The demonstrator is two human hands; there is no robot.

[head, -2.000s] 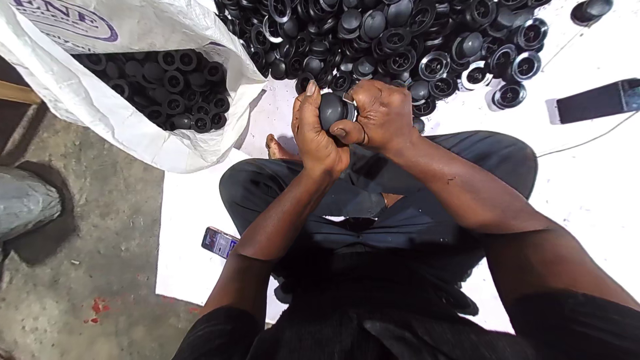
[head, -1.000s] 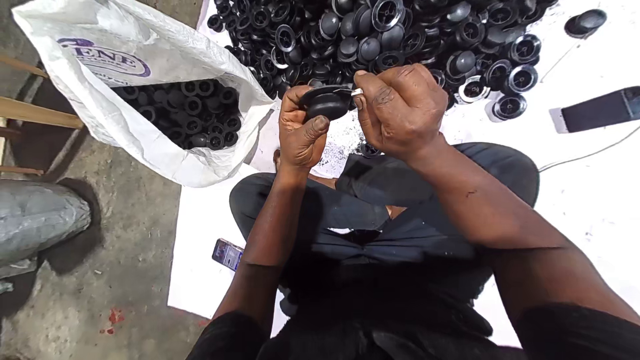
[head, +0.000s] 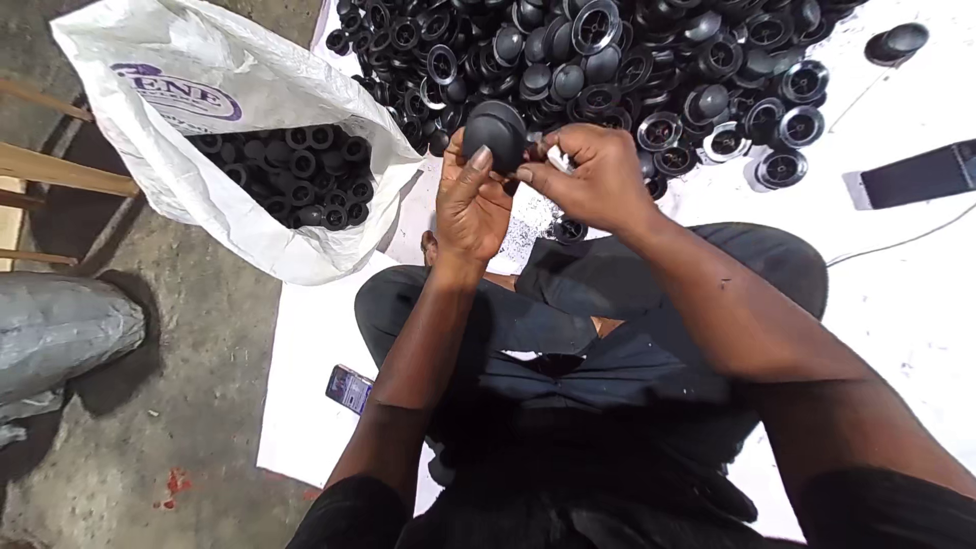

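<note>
My left hand grips a round black plastic part, its domed face up and my thumb on its lower edge. Close on its right, my right hand pinches a small white item, whose kind I cannot tell; the fingertips are at the part's edge. Beyond both hands lies a big heap of similar black plastic parts, some showing a shiny ring with spokes inside. A white woven sack at the left holds more black parts.
A phone lies on the white sheet beside my left forearm. At the right are a dark rectangular object, a thin cable and a separate black part. A grey wrapped bundle and wooden bars stand at the left.
The black part in my left hand has turned from edge-on to showing its domed face. Two seconds ago my hands were closed together around it; now my right hand is at its side.
</note>
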